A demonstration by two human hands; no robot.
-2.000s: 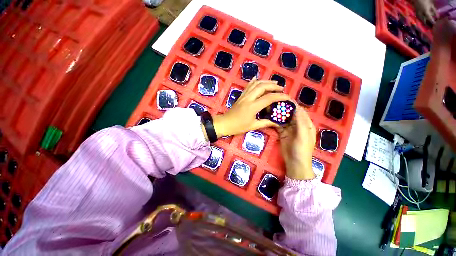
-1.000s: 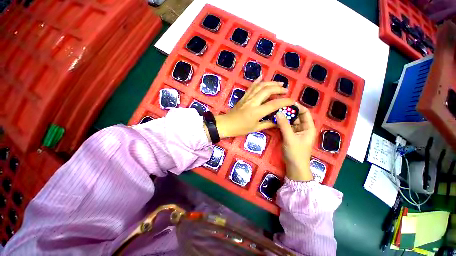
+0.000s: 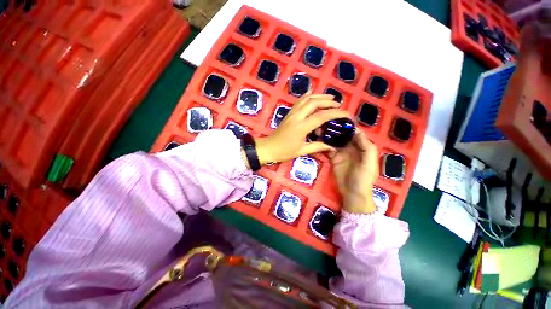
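Note:
A smartwatch (image 3: 338,132) is held between my two hands above the tray. Its screen is dark with a few thin bluish streaks. My left hand (image 3: 296,134) grips it from the left side, and a black band is on that wrist. My right hand (image 3: 356,171) holds it from the right and below. The red-orange compartment tray (image 3: 362,64) lies tilted in view under my hands, with one dark or reflecting watch in most visible pockets. My hands and sleeves hide some pockets.
A white sheet (image 3: 386,24) lies under the tray on the green bench. Stacked red trays (image 3: 121,90) stand at the left. At the right are a blue-sided box (image 3: 487,102) beside a tilted tray (image 3: 528,108), papers (image 3: 457,214), white cables, and another tray at the top right.
The watch screen has gone from a lit pattern of coloured dots to dark. My right thumb, over the screen one second ago, has moved off it.

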